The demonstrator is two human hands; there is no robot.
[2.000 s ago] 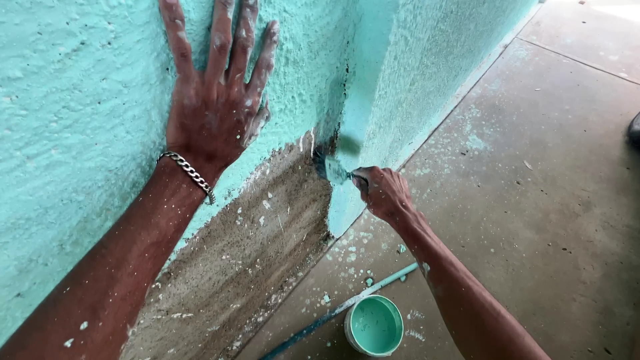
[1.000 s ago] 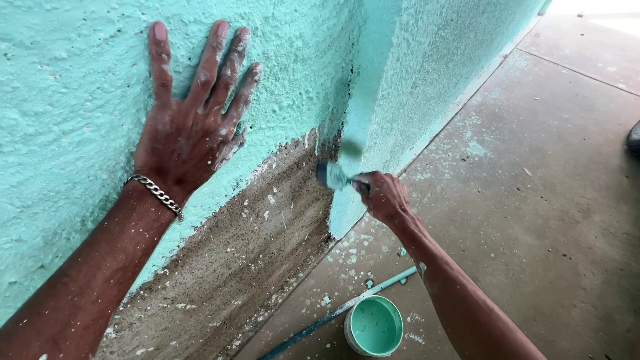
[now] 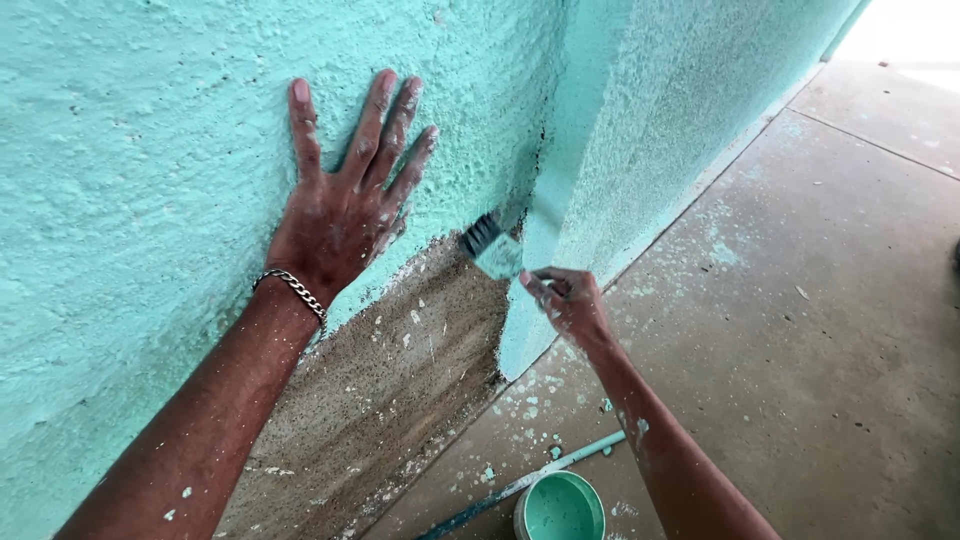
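My left hand (image 3: 341,202), flecked with paint and wearing a chain bracelet (image 3: 292,289) at the wrist, rests flat with fingers spread on the rough turquoise wall (image 3: 172,135). In my right hand (image 3: 566,300) is the handle of a paintbrush (image 3: 499,255) with a paint-covered ferrule. Its dark bristles meet the wall beside the inner corner, at the upper edge of an unpainted brown cement patch (image 3: 375,375). Below, on the floor, a round container (image 3: 562,510) holds turquoise paint.
A paint-smeared pole (image 3: 517,487) lies on the concrete floor (image 3: 810,337) behind the paint container. Paint splatters mark the floor along the wall base. The adjoining turquoise wall (image 3: 660,127) runs off to the upper right. A dark object shows at the right edge.
My left hand has shifted left along the wall and still presses on it. The brush in my right hand has moved about near the corner, its bristles now angled up and left.
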